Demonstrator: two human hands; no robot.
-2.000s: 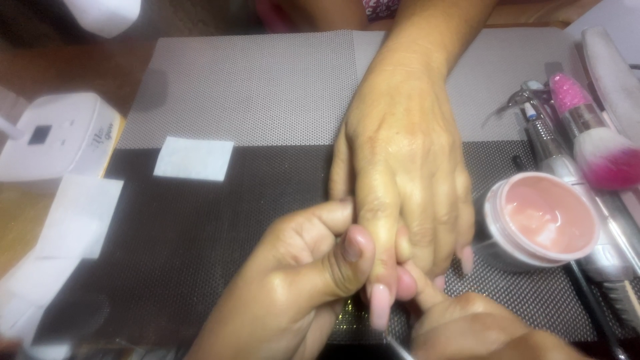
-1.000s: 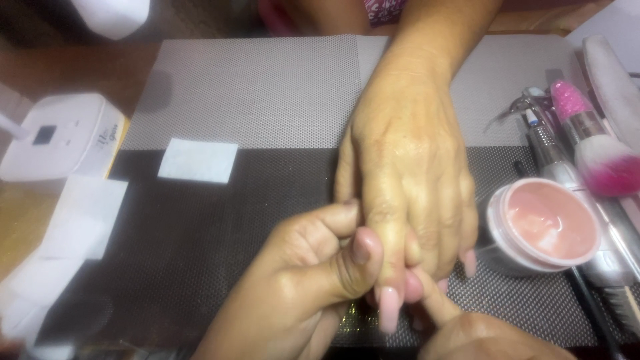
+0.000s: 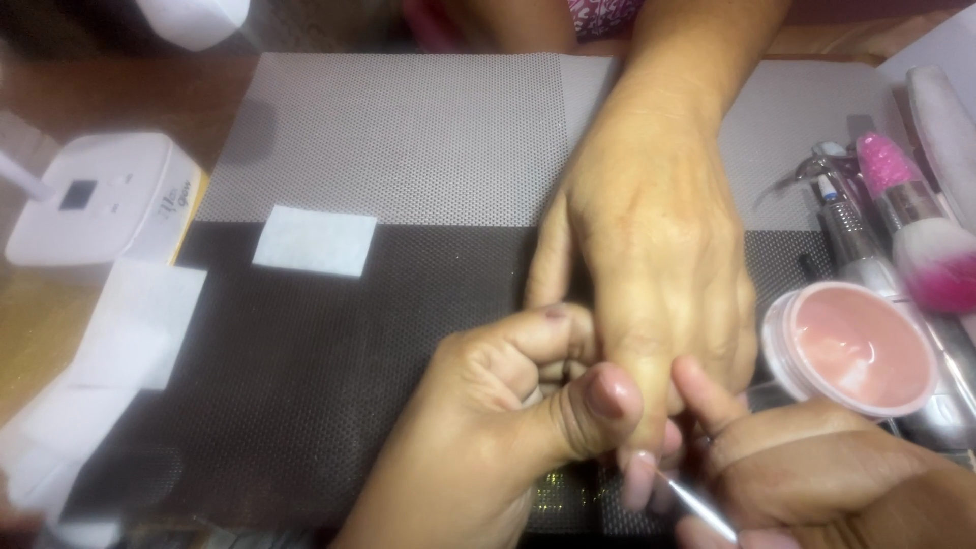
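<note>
My left hand (image 3: 526, 404) grips a finger of another person's hand (image 3: 656, 229), which lies palm down on the mat. In my right hand (image 3: 823, 473) is a thin nail brush (image 3: 698, 507) with a silvery handle. Its fine tip touches the long pink nail (image 3: 639, 476) of the held finger, near the cuticle. One finger of my right hand reaches up beside the other person's knuckles. Just right of that hand stands an uncapped jar of pink gel (image 3: 862, 351), tilted toward the camera.
A grey and black woven mat (image 3: 404, 137) covers the table. On the left are a white nail lamp (image 3: 99, 198) and white wipes (image 3: 137, 328); another wipe (image 3: 315, 241) lies on the mat. At right are a pink-and-white dust brush (image 3: 915, 229), a nail drill handpiece (image 3: 850, 229) and metal tools.
My right hand has moved so that the brush tip now rests on the nail; one second ago no brush showed there. My left hand still holds the finger.
</note>
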